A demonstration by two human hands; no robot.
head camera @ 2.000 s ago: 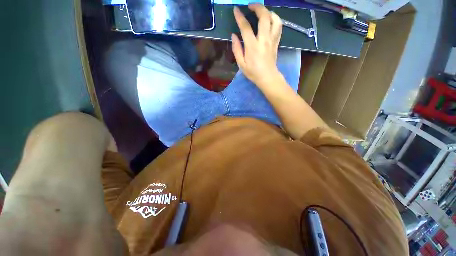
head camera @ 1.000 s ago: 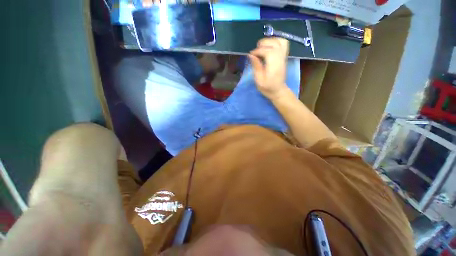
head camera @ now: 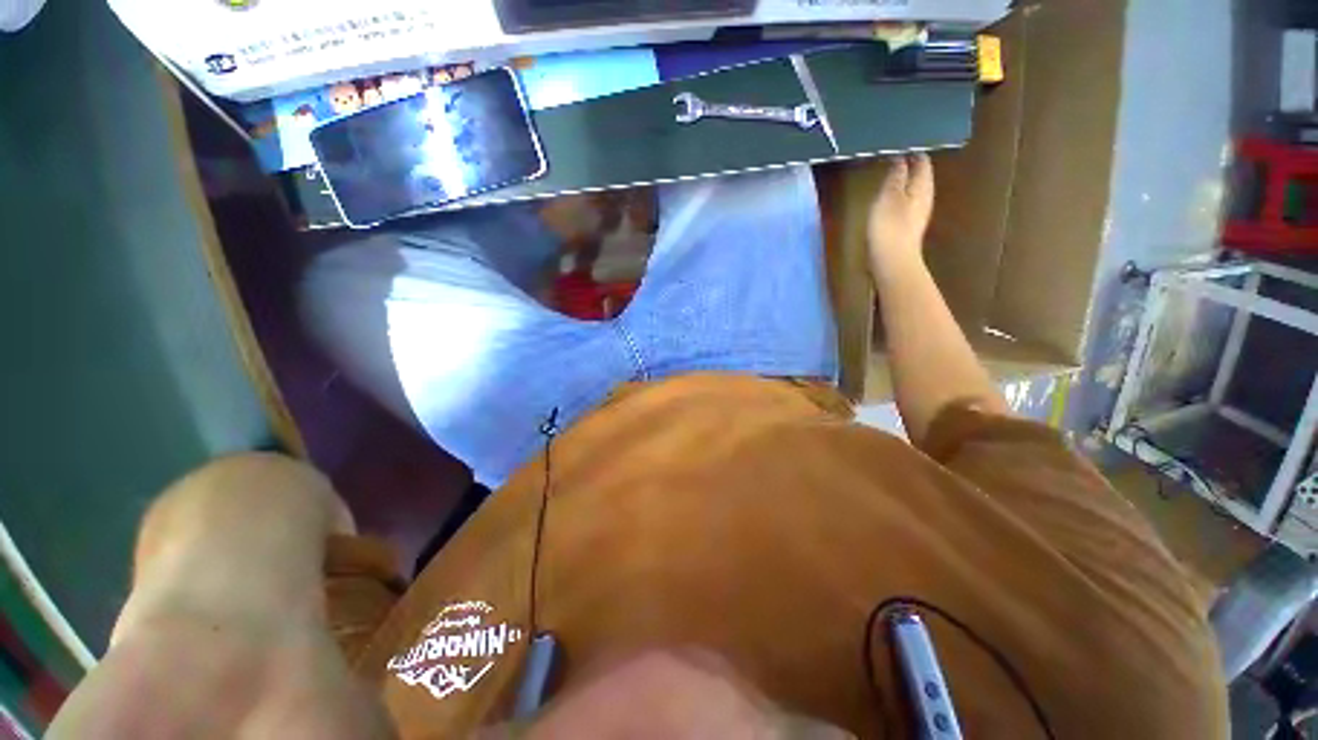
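Note:
My right hand (head camera: 902, 214) is small in view, bare, at the right front corner of the dark shelf (head camera: 622, 156), over the near side of the open cardboard box (head camera: 1060, 217). Its fingertips point towards the shelf edge; I cannot tell whether it holds anything. Only my bent left arm shows at lower left; my left hand is out of view. A glossy black smartphone (head camera: 431, 148) lies on the shelf at left. A silver open-end wrench (head camera: 744, 112) lies on the shelf right of it.
The white machine's lower edge (head camera: 325, 44) crosses the top. The green bench (head camera: 94, 289) is at far left. Dark items with a yellow end (head camera: 989, 59) lie at the shelf's right end. A white metal frame (head camera: 1229, 297) and a red object (head camera: 1272, 195) stand at far right.
My right hand has moved from beside the wrench rightwards to the shelf corner and the box. The view has shifted, showing more of the machine's edge.

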